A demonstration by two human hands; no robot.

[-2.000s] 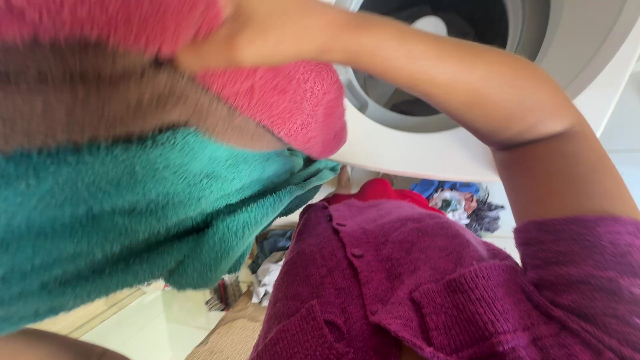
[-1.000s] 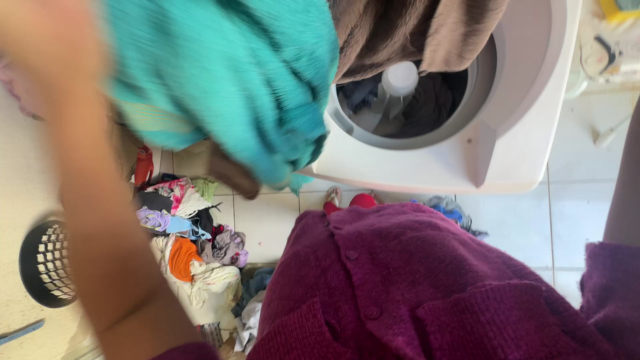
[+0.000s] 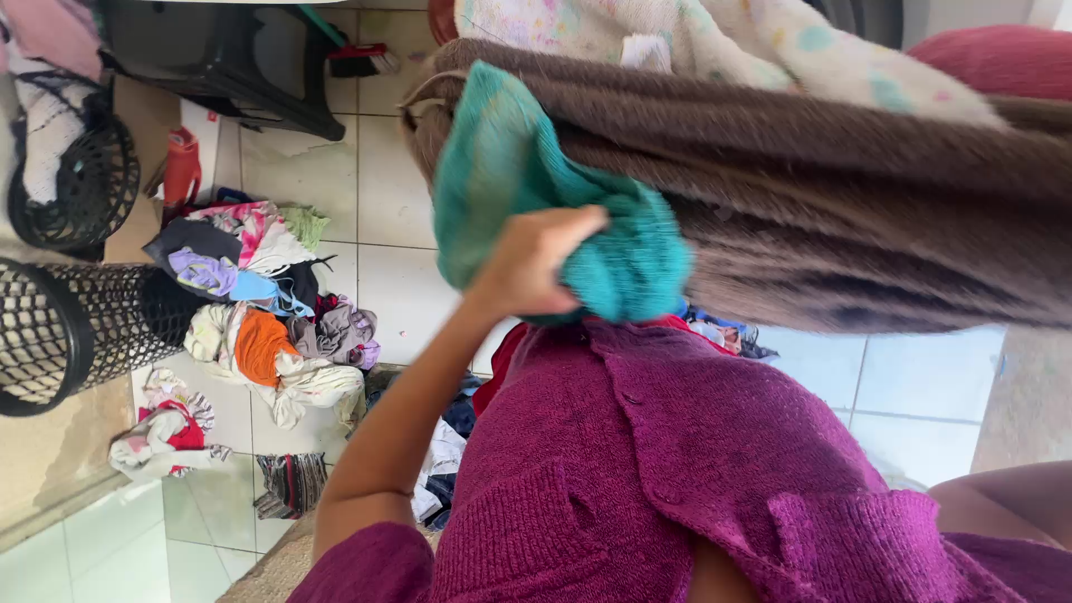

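My left hand (image 3: 544,255) grips a bunched teal towel (image 3: 624,264) in front of my body, its fingers partly buried in the cloth. Beyond it a long brown plush blanket (image 3: 796,201) stretches to the right edge and lies against the teal towel. A cream towel with pastel spots (image 3: 737,42) rests above the blanket, beside a dark pink cloth (image 3: 997,59) at the upper right. My right hand is out of view; only part of that arm shows at the lower right edge. The blanket and towels hide most of the washing machine.
A clothes pile (image 3: 268,368) covers floor tiles at the left, beside a black mesh basket (image 3: 126,318) lying on its side. A dark plastic stool (image 3: 226,67), a red-headed brush (image 3: 360,60) and a red bottle (image 3: 182,167) are farther back. More clothes lie near my feet.
The teal towel, spread wide two seconds ago, is now a small bunch in my left hand. The washing machine's open drum, visible earlier, is now mostly covered. The view has swung left.
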